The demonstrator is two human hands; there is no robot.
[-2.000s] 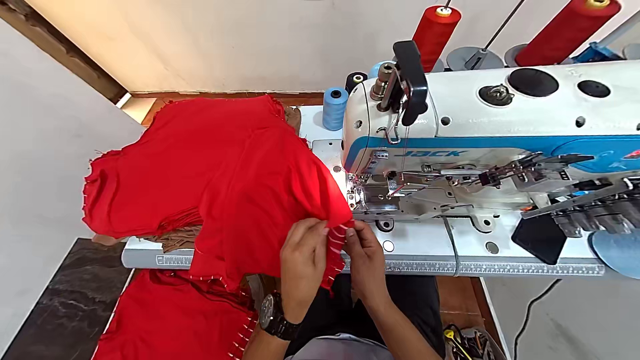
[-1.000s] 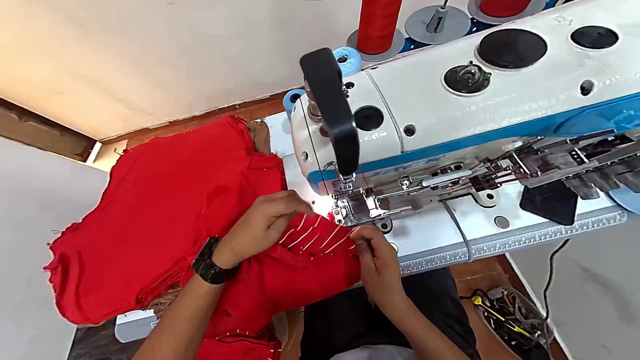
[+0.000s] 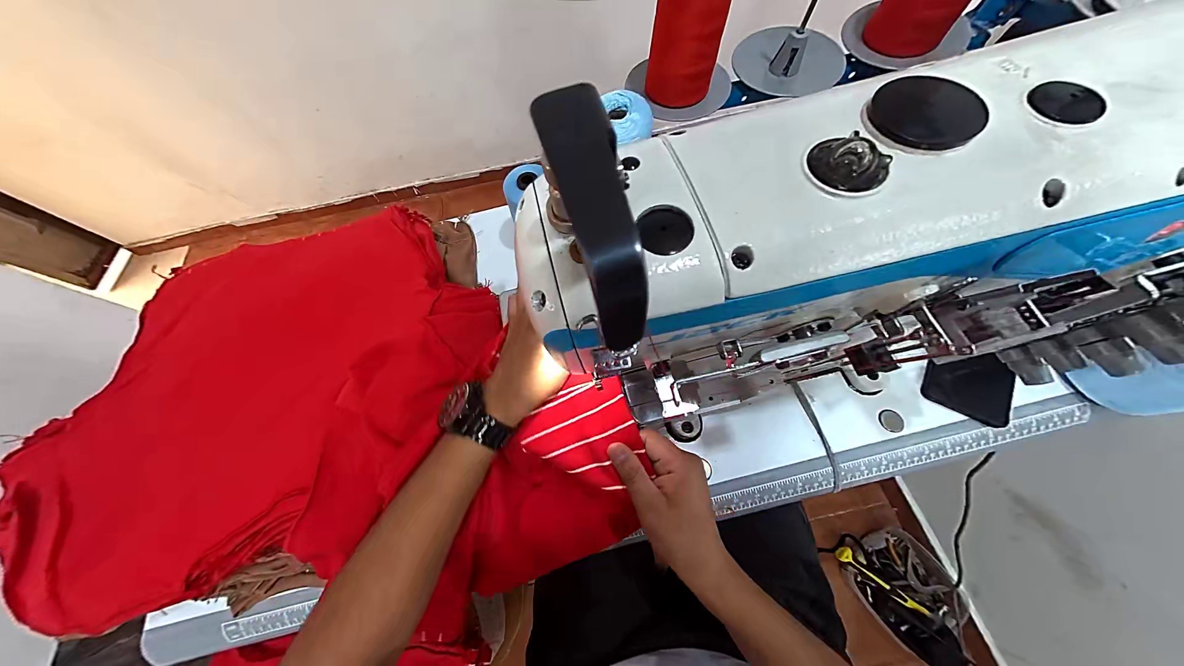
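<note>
Red fabric with white stripes [image 3: 583,430] lies under the needle area of a white and blue industrial sewing machine [image 3: 832,213]. My left hand [image 3: 525,370] rests on the fabric just left of the presser foot, its fingertips partly hidden behind the machine head; a dark watch [image 3: 474,416] is on that wrist. My right hand [image 3: 671,490] pinches the near right edge of the striped part between thumb and fingers, close to the front of the foot. A large stack of red fabric pieces [image 3: 268,370] spreads over the left of the table.
Red thread cones [image 3: 686,51] and light blue thread spools [image 3: 629,116] stand behind the machine. A measuring tape [image 3: 999,435] runs along the table's front edge. Brown fabric [image 3: 264,581] shows beneath the red stack. A container of tools [image 3: 897,583] sits on the floor at the lower right.
My left hand has moved forward, from on top of the striped fabric to beside the machine head. My right hand still holds the fabric edge. The view has come closer to the machine since the first frame.
</note>
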